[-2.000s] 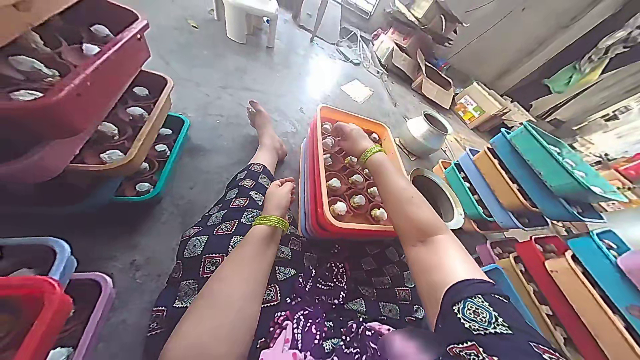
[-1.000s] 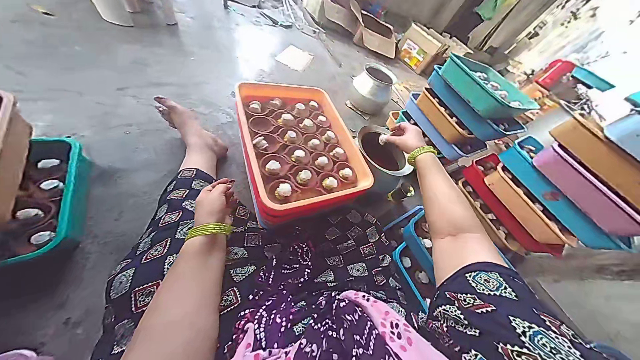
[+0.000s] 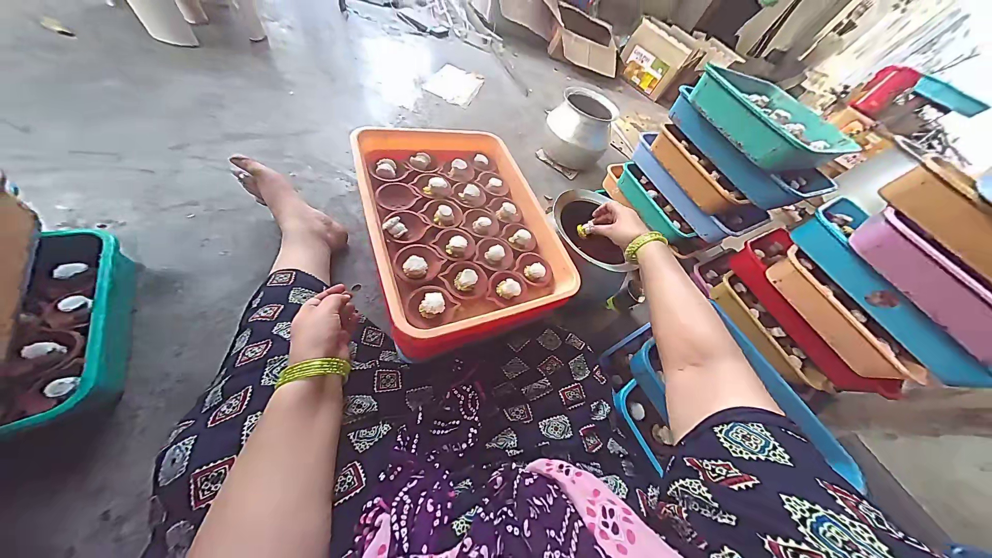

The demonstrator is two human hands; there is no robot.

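Observation:
An orange plastic tray [image 3: 570,283] stands on other trays in front of my lap. Rows of small brown cups in it hold white tufts with yellowish bases; one cup [image 3: 396,196] at the upper left holds no tuft. My right hand [image 3: 618,225] pinches a small white and yellow tuft [image 3: 586,229] above a metal bowl [image 3: 567,200] of dark liquid, to the right of the tray. My left hand [image 3: 322,322] hangs left of the tray's near corner, fingers curled; whether they hold anything is hidden.
Stacked coloured trays [image 3: 775,116] with similar tufts rise at the right. A green tray [image 3: 116,310] lies at the left. Beyond the bowl stands a round metal pot [image 3: 580,128], with cardboard boxes [image 3: 659,58] behind. My bare foot [image 3: 283,194] rests left of the orange tray.
My right hand was over the orange tray two seconds ago, then moved right to the bowl, where it holds a tuft. My left hand stays left of the tray. The view has shifted.

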